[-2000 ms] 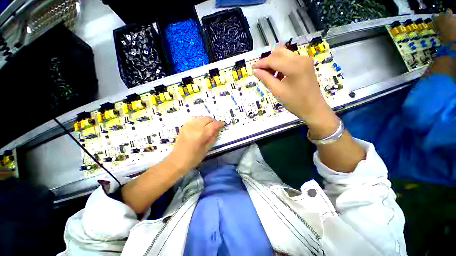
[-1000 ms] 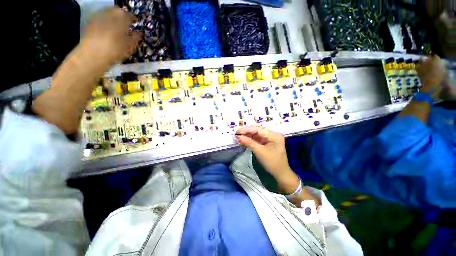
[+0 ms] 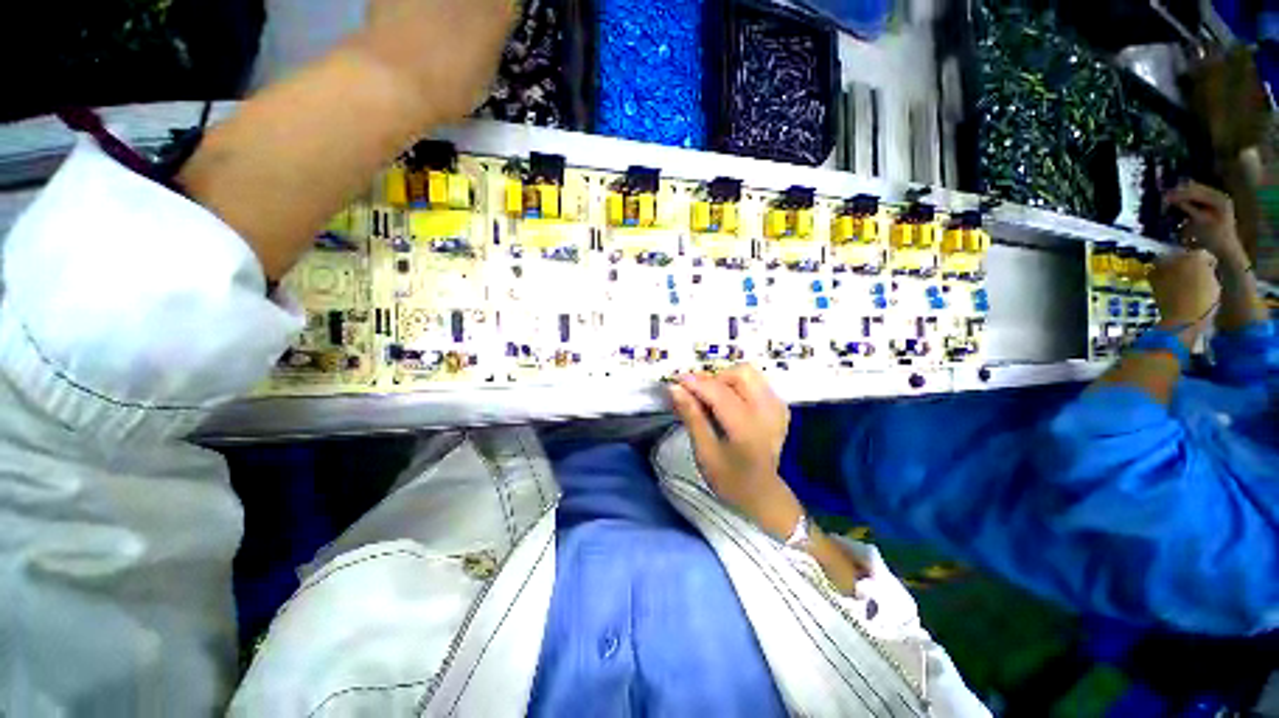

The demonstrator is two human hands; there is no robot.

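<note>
A row of cream-yellow circuit board panels (image 3: 603, 302) lies on the pale metal rail (image 3: 463, 408), with yellow blocks and black parts along the far edge. My left hand (image 3: 438, 53) reaches across the panels' left end to the small bin of silvery-dark components (image 3: 530, 70); the top edge cuts it off and its fingertips are hidden. My right hand (image 3: 739, 428) is at the panels' near edge, thumb and finger close together; whether they hold a tiny part cannot be told. Blue components (image 3: 650, 70) fill the middle bin and dark components (image 3: 776, 84) the right one.
Grey metal bars (image 3: 860, 129) stand right of the small bins, then a wide tray of green components (image 3: 1045, 105). A large black bin (image 3: 119, 49) is at far left. A neighbour in blue sleeves (image 3: 1108, 463) works at another panel (image 3: 1118, 302) on the right.
My left hand has gone from the panels to the left small bin. My right hand has dropped from above the panels' far edge to their near edge. The view has turned and shifted.
</note>
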